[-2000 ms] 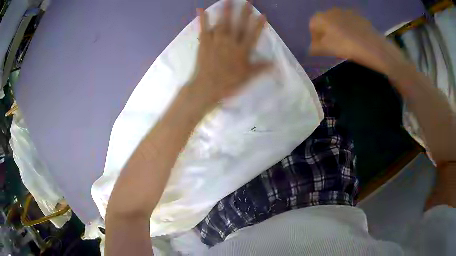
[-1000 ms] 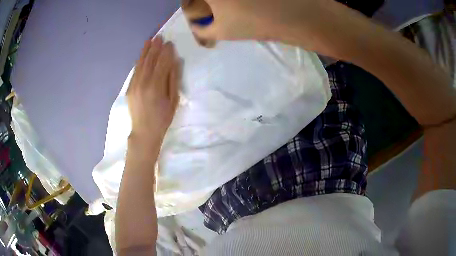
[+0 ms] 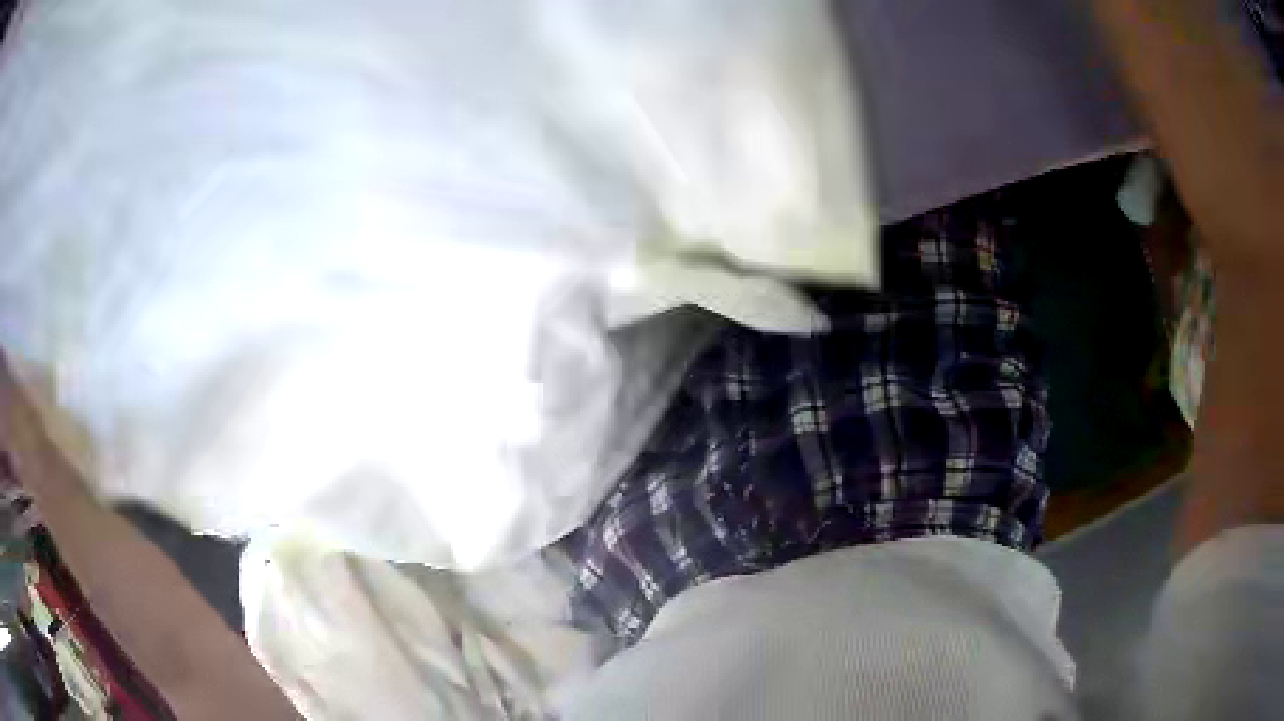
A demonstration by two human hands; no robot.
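A white garment (image 3: 352,254) fills the upper left and middle of the view, blurred and raised in loose folds over the table. Its lower right corner hangs beside the plaid cloth on the wearer's lap. My left forearm shows at the lower left edge, under the garment's side; my left hand is hidden or out of the picture. My right forearm runs up the right edge, and my right hand is cut off by the top edge.
The grey-purple table cover (image 3: 986,106) shows at the upper right. Plaid cloth (image 3: 845,409) covers the wearer's front above a pale ribbed garment (image 3: 859,634). More white cloth (image 3: 352,620) hangs at the lower left. Dark floor shows at right.
The white garment has gone from lying flat on the table to being lifted and spread across the left. Both hands have left the visible area, with the forearms now towards the sides.
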